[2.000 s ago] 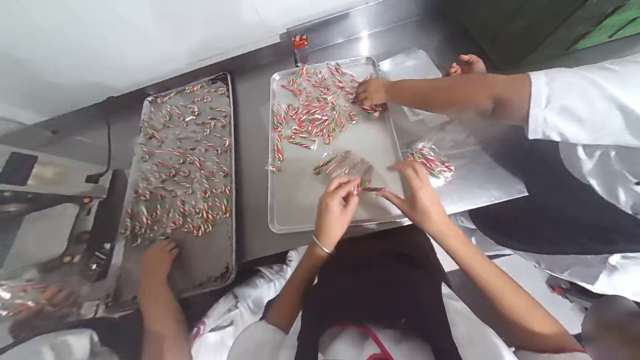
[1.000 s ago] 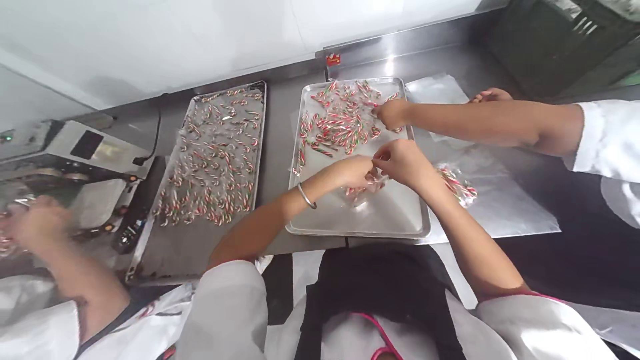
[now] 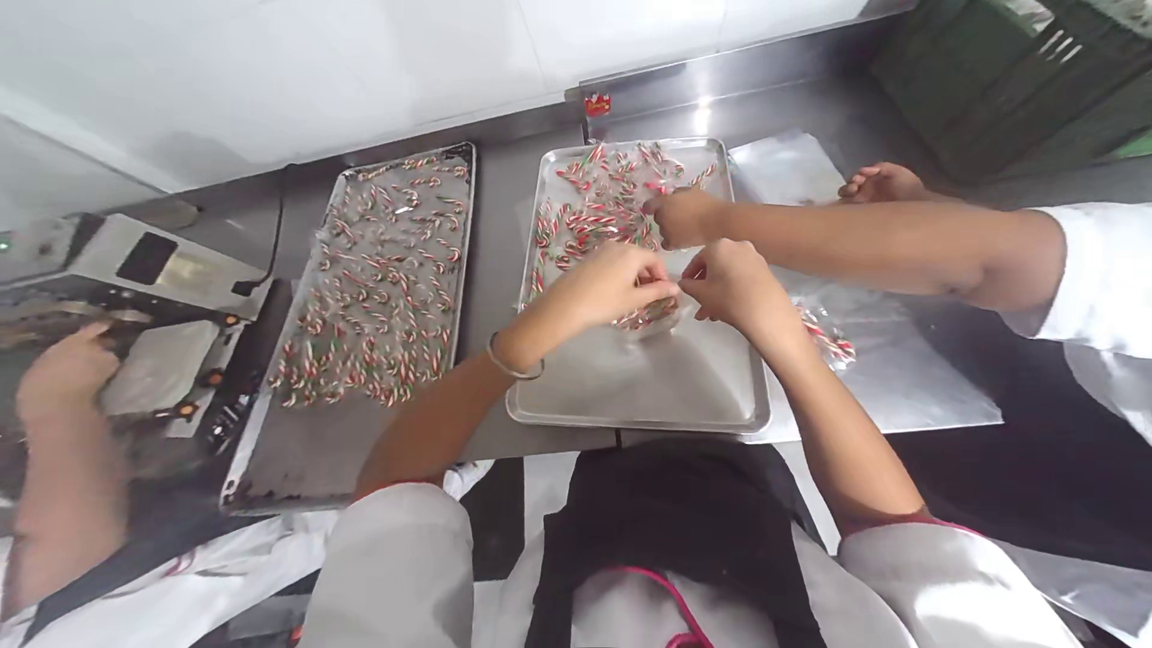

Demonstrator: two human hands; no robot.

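Observation:
My left hand [image 3: 625,283], with a bracelet at the wrist, and my right hand [image 3: 727,279] pinch the top of a clear plastic bag of candy canes [image 3: 650,315] between their fingertips. The bag hangs over the front half of a metal sheet tray [image 3: 657,387]. Wrapped red, white and green candy canes [image 3: 607,220] lie loose in the back half of that tray, partly hidden by my left hand and a co-worker's arm. Another clear bag of candy canes [image 3: 826,337] lies to the right of the tray, beside my right forearm.
A co-worker's hand [image 3: 688,216] reaches into the tray from the right, close to mine. A second sheet tray [image 3: 463,270] of wrapped candy canes stands left. Farther left, another person's hand [image 3: 67,369] is at a machine [image 3: 171,270]. Plastic sheets [image 3: 927,378] lie right; a green crate [image 3: 1017,81] stands behind.
My hands have come together from apart, and the bag is now raised at its top between them. The person at left has moved a hand from the left tray to the machine. The view has shifted.

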